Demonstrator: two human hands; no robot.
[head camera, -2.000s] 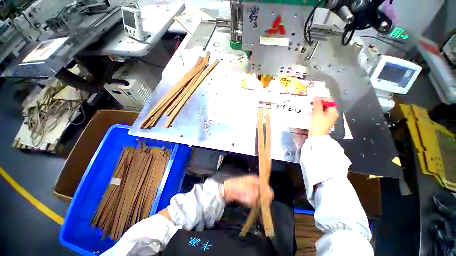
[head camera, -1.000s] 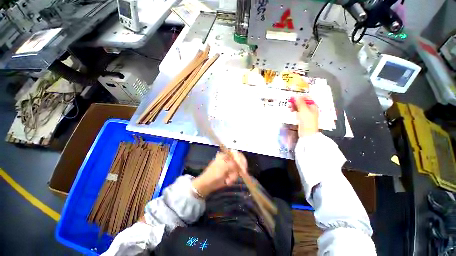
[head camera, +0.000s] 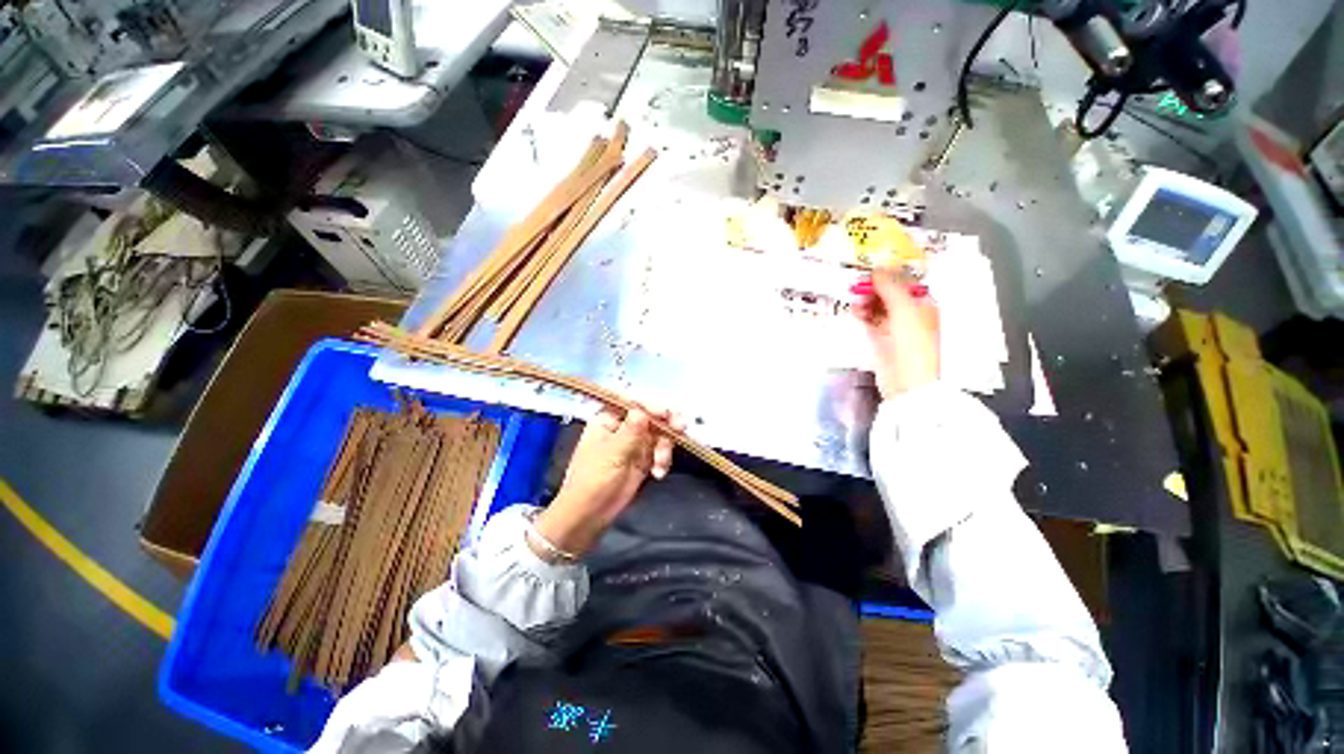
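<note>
My left hand (head camera: 609, 469) is shut on a few narrow brown straps (head camera: 516, 368) and holds them slanting across the table's front edge, their far ends at the left over the blue bin's rim. My right hand (head camera: 902, 327) is closed around a small red-pink tool (head camera: 870, 290), mostly hidden by the fingers, over the white template plate (head camera: 958, 317) with black marks. Yellow-orange clamp pieces (head camera: 882, 240) lie at the plate's far edge. A loose fan of brown straps (head camera: 538, 243) lies on the metal table's left part.
A blue bin (head camera: 211, 619) full of brown straps stands left of my lap, beside a brown cardboard box (head camera: 221, 427). The grey machine head (head camera: 833, 148) stands at the back. A white control panel (head camera: 1179, 224) is at the right rear. More straps (head camera: 902, 685) show under the table.
The straps in my left hand have swung from upright in front of me to a slant towards the left. My right hand has moved left over the template.
</note>
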